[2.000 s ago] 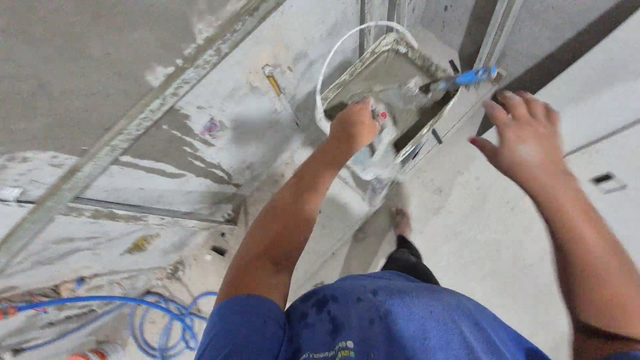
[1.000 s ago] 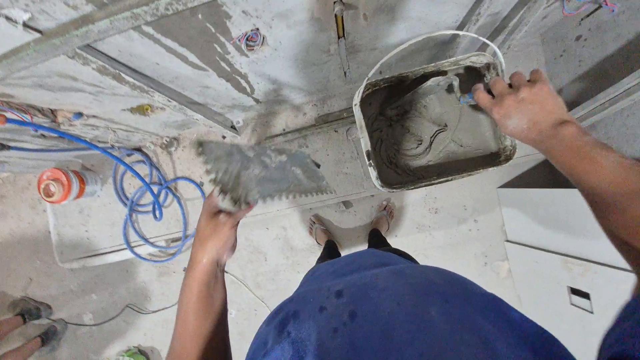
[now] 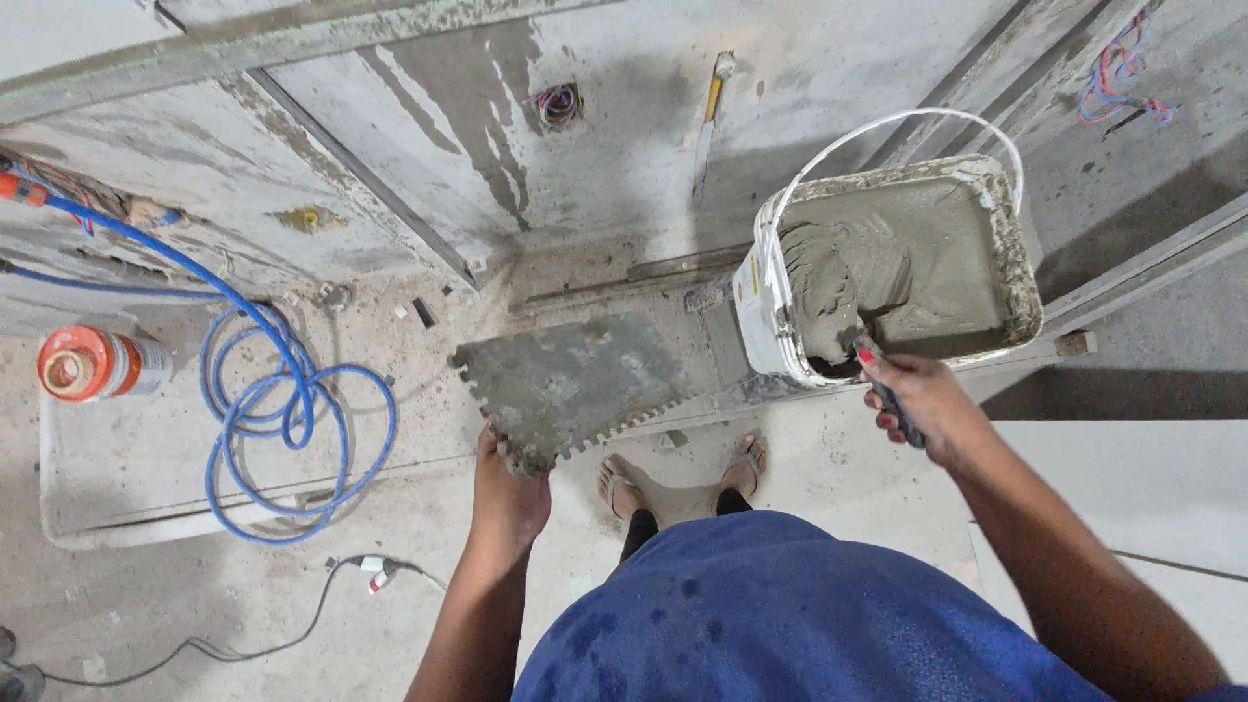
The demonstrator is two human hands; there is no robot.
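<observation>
My left hand (image 3: pixel 512 492) grips a notched steel trowel (image 3: pixel 575 385) at its near end; the broad face, smeared with grey mortar, is turned up and the toothed edges show. To the right, my right hand (image 3: pixel 916 400) is closed around the dark handle of a small trowel (image 3: pixel 892 400), whose blade is hidden in the grey mortar (image 3: pixel 936 253). That mortar lies in a white plastic bucket (image 3: pixel 756 317) with a crusted rim and a raised white handle. The two hands are well apart, and the notched trowel does not touch the bucket.
A coiled blue hose (image 3: pixel 302 390) lies on the floor at left, beside an orange and white container (image 3: pixel 83 366). A dark cable (image 3: pixel 312 624) crosses the floor at lower left. Wires stick out of a box (image 3: pixel 558 105) in the wall. A yellow-and-metal tool (image 3: pixel 714 102) stands near the wall.
Two seconds ago a blue-handled tool showed at the bucket's right side. The mortar in the bucket sits higher and fuller in view than one second ago. The view has shifted.
</observation>
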